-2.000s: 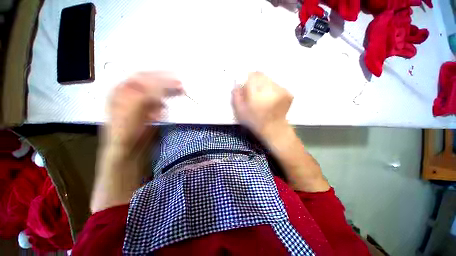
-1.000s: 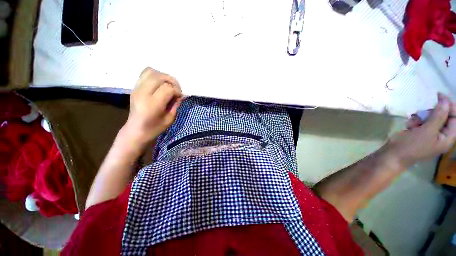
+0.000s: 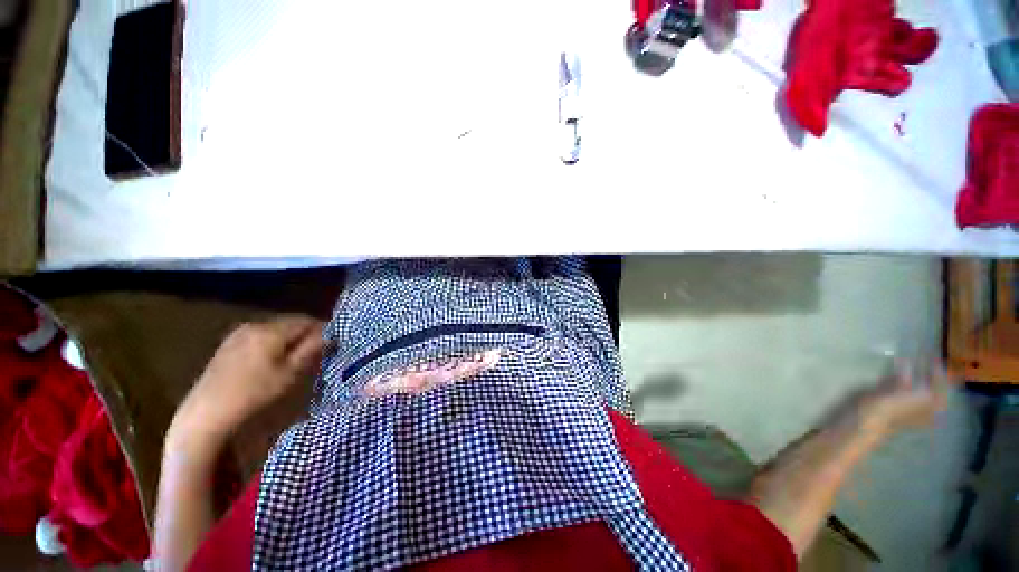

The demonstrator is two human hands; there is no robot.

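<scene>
My left hand (image 3: 263, 363) is below the table's front edge, beside the apron at left, blurred; its fingers look bent together, and I cannot tell whether they pinch a needle or thread. My right hand (image 3: 903, 404) is out to the right over the floor, strongly blurred; what it holds cannot be told. Slim silver thread snips (image 3: 570, 110) lie flat on the white ribbed table cloth (image 3: 369, 201). A red plush piece (image 3: 838, 67) lies at the upper right, and another red piece (image 3: 992, 168) lies at the table's right side.
A black smartphone (image 3: 143, 89) with a pale thread across it lies at the left. A silver-black counter or watch (image 3: 668, 39) is at the top. A cardboard box (image 3: 123, 369) low at left holds red pieces (image 3: 89, 447) with white pompoms. A wooden stool-like frame (image 3: 983, 318) stands at right.
My left hand has dropped from the table's edge to beside the apron. My right hand has moved down and slightly left. The view has shifted, showing more of the table's top.
</scene>
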